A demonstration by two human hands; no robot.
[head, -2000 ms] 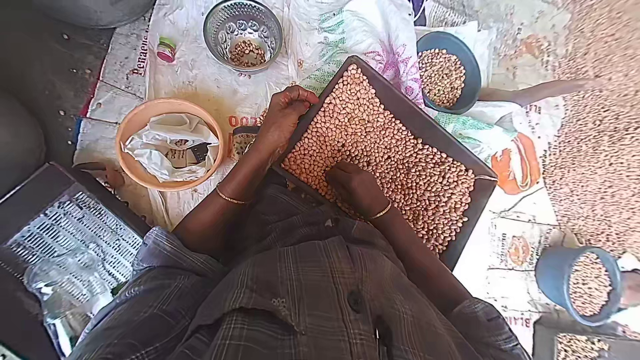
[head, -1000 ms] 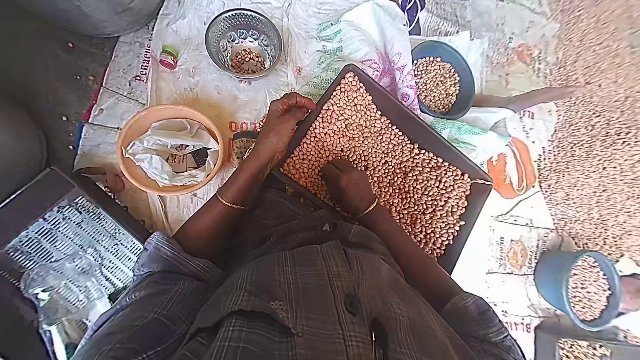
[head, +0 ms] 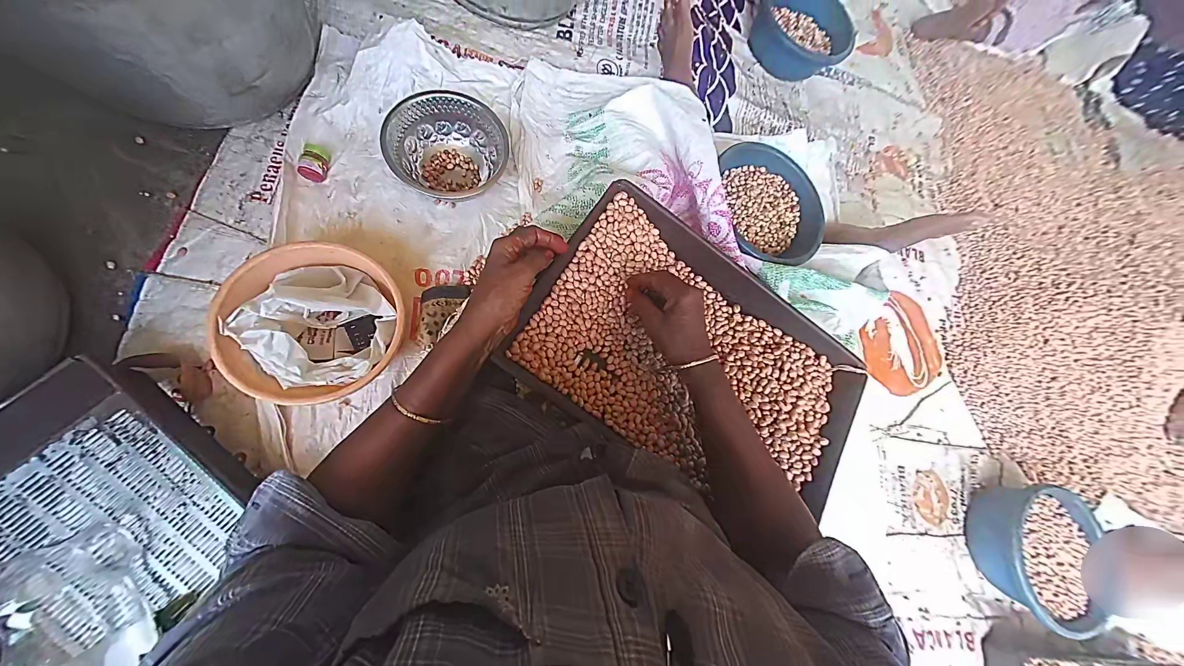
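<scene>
A dark rectangular tray (head: 786,314) full of shelled peanuts (head: 768,370) lies tilted across my lap. My left hand (head: 518,268) is at the tray's left rim, its fingertips bunched against the edge; whether a nut is between them is too small to tell. Over the nuts in the upper middle of the tray is my right hand (head: 668,313), its fingers curled down at the surface of the nuts. What those fingers hold is hidden. Left of the tray's top corner stands a patterned metal bowl (head: 444,102) with a small heap of nuts in it.
An orange basin (head: 222,370) with a white bag stands at left, a small pink-and-green container (head: 314,163) above it. Blue-grey buckets (head: 809,194) of nuts stand at right, near other people's limbs. Nuts cover the ground at far right. A slotted tray (head: 83,490) is at lower left.
My right hand has moved up the tray, away from my body, from its place two seconds ago. My left hand remains at the tray's left rim.
</scene>
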